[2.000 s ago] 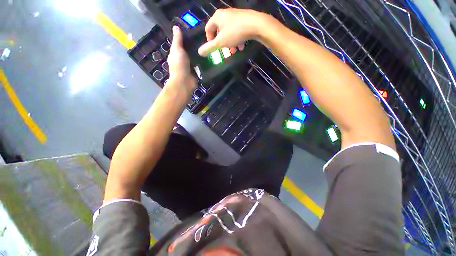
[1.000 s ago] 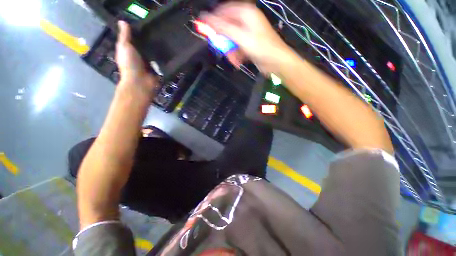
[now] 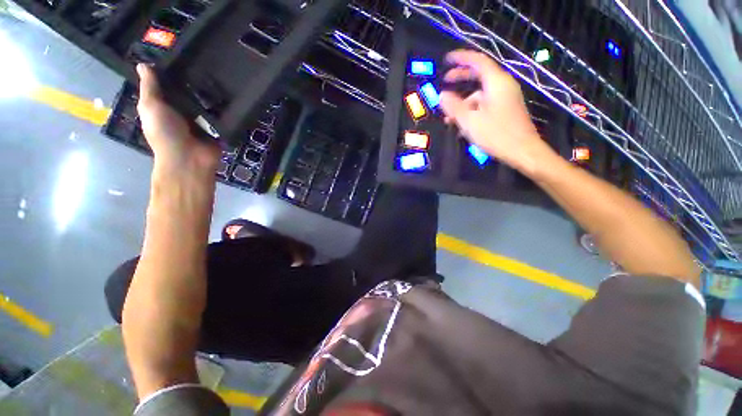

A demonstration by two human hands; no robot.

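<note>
My left hand grips the near edge of a large black compartment tray at upper left. One unit in that tray glows orange-red; a few dark shapes lie in other pockets. My right hand is over a second black tray, its fingers curled but apart. A tilted blue-lit unit lies right beside the fingertips; whether they touch it is unclear. Other units in this tray glow blue and orange. Part of this tray is hidden by my right hand.
Chrome wire shelving runs along the right, with small lit units behind its wires. Two celled black trays are lower down, beyond my legs. My dark-clothed legs are below. The grey floor has yellow lines. A red object is at the right edge.
My right hand has moved right, from the left tray to the right tray; the lit units it carried no longer show in it. The left tray shows farther left, my left hand still on it.
</note>
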